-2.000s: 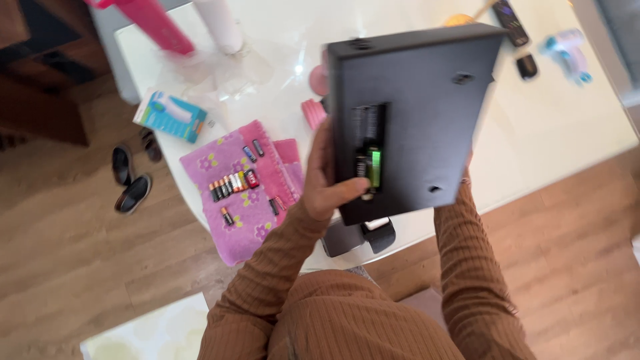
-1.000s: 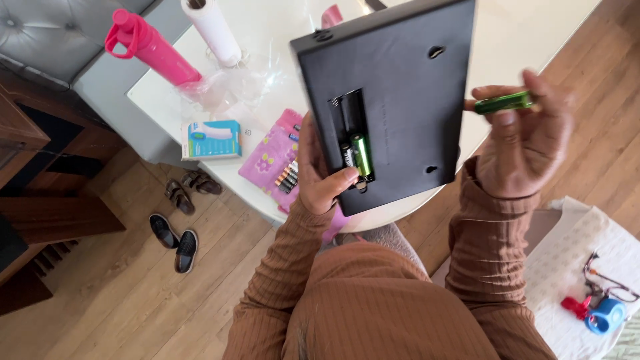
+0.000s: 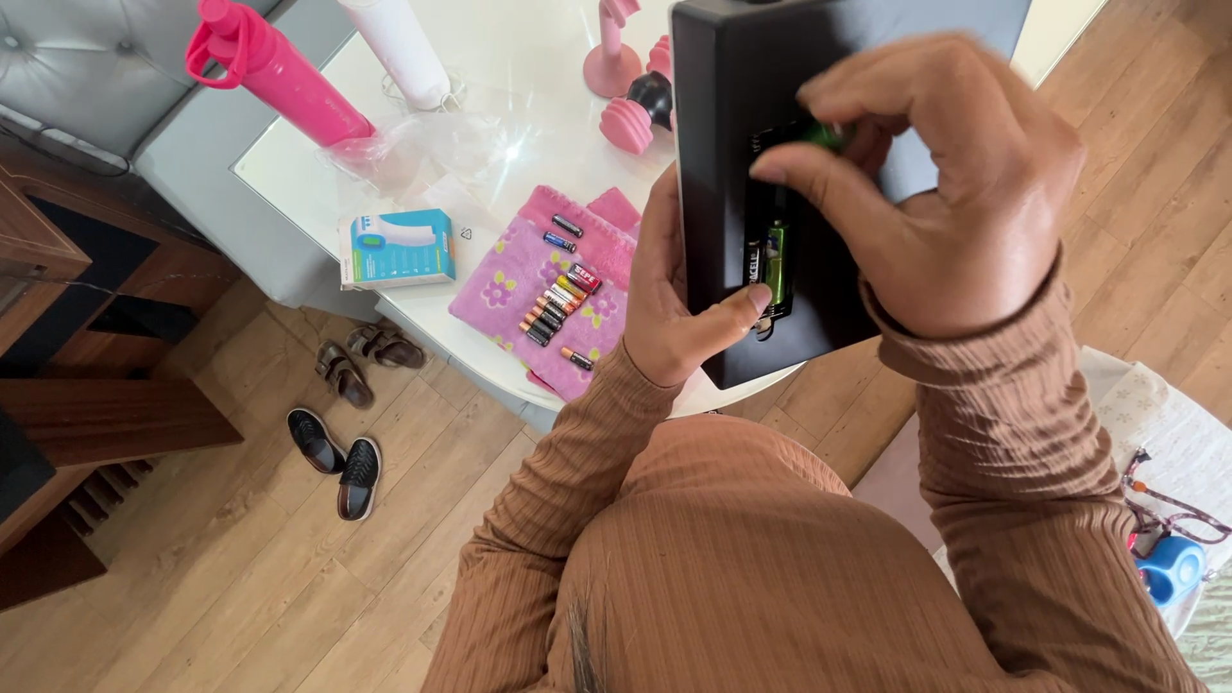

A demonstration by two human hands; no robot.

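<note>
My left hand [image 3: 688, 308] grips the lower left edge of a black box-shaped device [image 3: 717, 192], its thumb at the bottom of an uncovered battery compartment. A green battery [image 3: 776, 252] and a black battery [image 3: 754, 265] lie side by side in the lower part of the compartment. Over its upper part is my right hand [image 3: 948, 173], holding another green battery [image 3: 826, 136] between thumb and fingers; the fingers partly hide that battery. Left of the device, several loose batteries [image 3: 558, 306] lie on a pink flowered cloth [image 3: 481, 289].
On the white table [image 3: 423, 322] stand a pink bottle [image 3: 298, 91], a white cylinder [image 3: 399, 53], a blue and white box [image 3: 399, 248] and a pink object with a round base [image 3: 612, 67]. Clear plastic film [image 3: 423, 149] lies near the bottle. Shoes [image 3: 358, 476] are on the floor.
My right hand, with a green battery, has moved from beside the device to over its battery compartment. Two seconds ago that hand was mostly behind the device. My left hand keeps its grip.
</note>
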